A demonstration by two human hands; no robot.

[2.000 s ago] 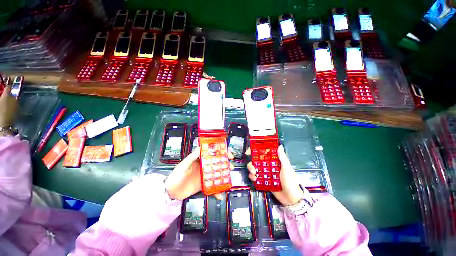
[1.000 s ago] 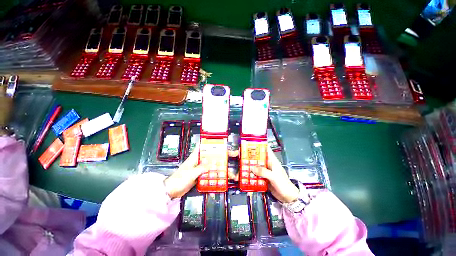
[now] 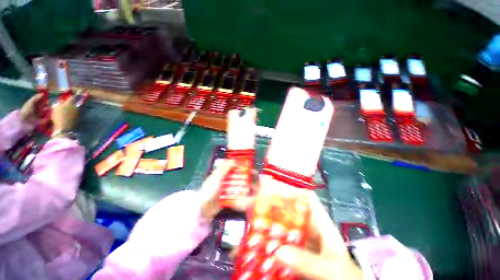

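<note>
My left hand [image 3: 215, 188] holds an open red flip phone [image 3: 240, 138] with a white lit screen and red keypad. My right hand [image 3: 318, 243] holds another open red flip phone [image 3: 299, 136], larger and nearer the camera, tilted, its top leaning right. Its screen is white and its keypad glows orange at the top. My right thumb lies over its lower keypad. Both phones are above a clear blister tray [image 3: 351, 188] that holds phones lying back-up, partly hidden by my hands. The picture is blurred.
Orange, white and blue batteries [image 3: 129, 159] lie at left beside a red pen [image 3: 111, 140]. Open phones stand on the brown shelf [image 3: 181, 114] and on a tray at back right [image 3: 351, 123]. A tray stack [image 3: 482, 202] is at right. Another worker's hands [image 3: 64, 114] hold phones at far left.
The view has swung left, showing more of the neighbouring worker. The right phone has come closer to the camera and tilted; the left phone sits lower and farther from it.
</note>
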